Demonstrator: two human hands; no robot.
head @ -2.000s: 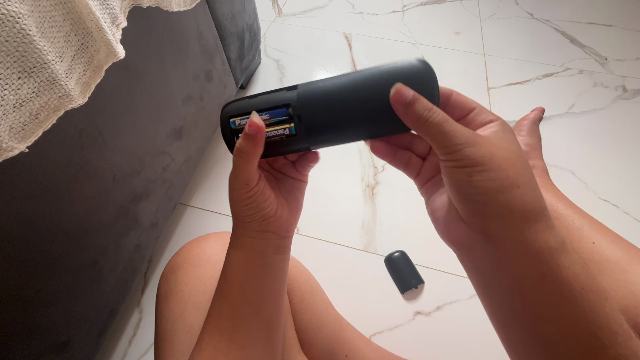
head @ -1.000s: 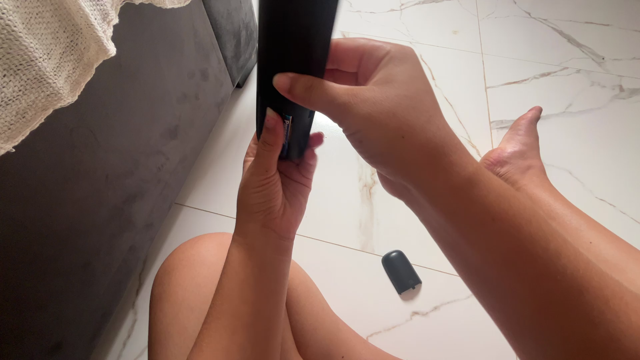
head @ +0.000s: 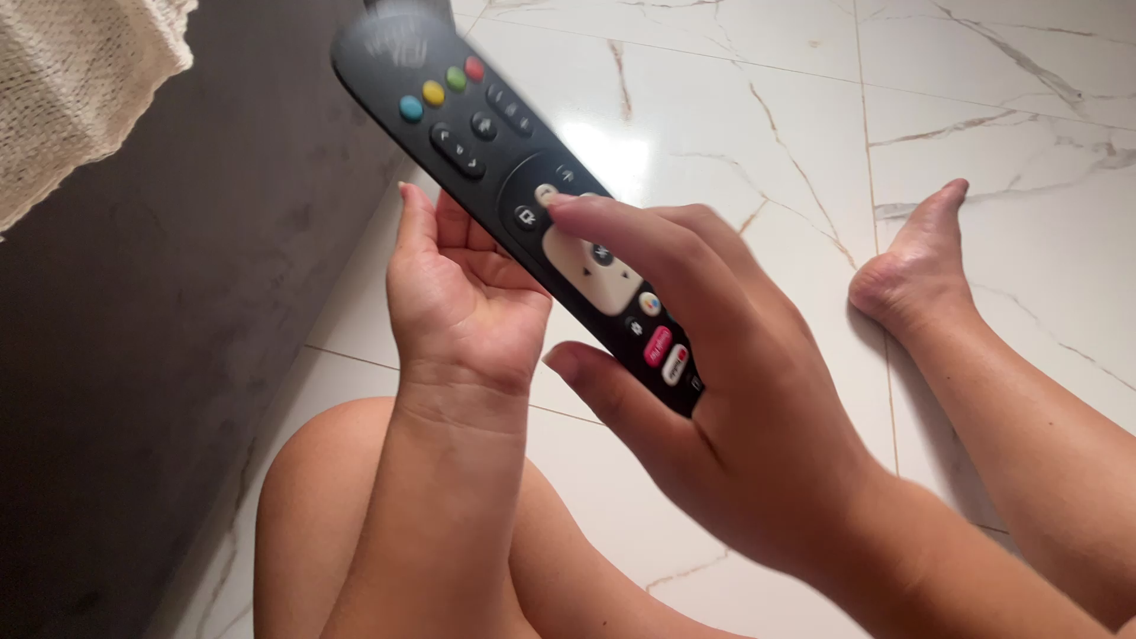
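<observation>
A black remote control (head: pixel 506 169) slants from upper left to lower right, its button side facing me; its upper end is blurred. My right hand (head: pixel 737 355) lies over the lower part, index fingertip on the buttons and thumb beside the near edge. It appears to hold the remote, though its grip is partly covered. Behind and below the remote, my left hand (head: pixel 470 293) is palm up, its thumb apart and its fingers partly hidden. The back of the remote and its batteries face away from view. The small dark cover cannot be seen.
Grey upholstered furniture (head: pixel 177 266) with a cream woven cloth (head: pixel 89 98) stands on the left. My bent knee (head: pixel 328 479) is below, and my bare foot (head: pixel 914 248) rests on the marble-patterned tile floor (head: pixel 710 80) at right.
The remote has been turned over from its back, where batteries showed in an open compartment, to its button side. My left thumb has come off it. The cover seen on the floor earlier is out of sight.
</observation>
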